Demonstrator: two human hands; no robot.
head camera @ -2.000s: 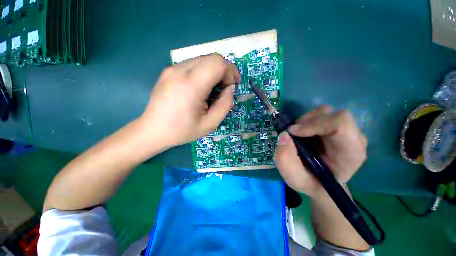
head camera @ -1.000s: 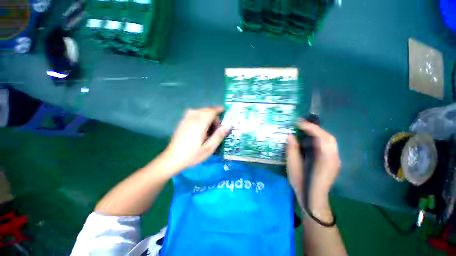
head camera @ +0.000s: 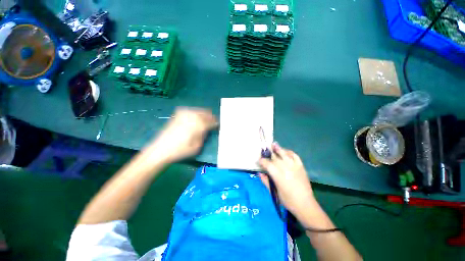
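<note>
The pale tan backing board (head camera: 241, 133) lies bare at the bench's front edge, with no green panel on it. My right hand (head camera: 289, 178) is at its lower right corner and holds the soldering iron (head camera: 265, 152), whose metal tip points away from me over the board. My left hand (head camera: 188, 133) is blurred beside the board's left edge; whether it holds anything is hidden. One stack of green PCB panels (head camera: 260, 48) stands beyond the board, and another PCB stack (head camera: 145, 61) stands to the left, both with white squares on top.
A blue-framed fan (head camera: 26, 53), metal tools (head camera: 92, 28) and a dark object with a white ring (head camera: 83, 95) are at left. At right are a tan card (head camera: 379, 77), a plastic bag (head camera: 403, 108), a round tin (head camera: 385, 145), a black station (head camera: 437, 153) and a blue bin (head camera: 403, 25).
The green panel has gone from the backing board. My left hand has come off the panel's side and moved slightly left. The view has shifted, showing more of the bench and both stacks.
</note>
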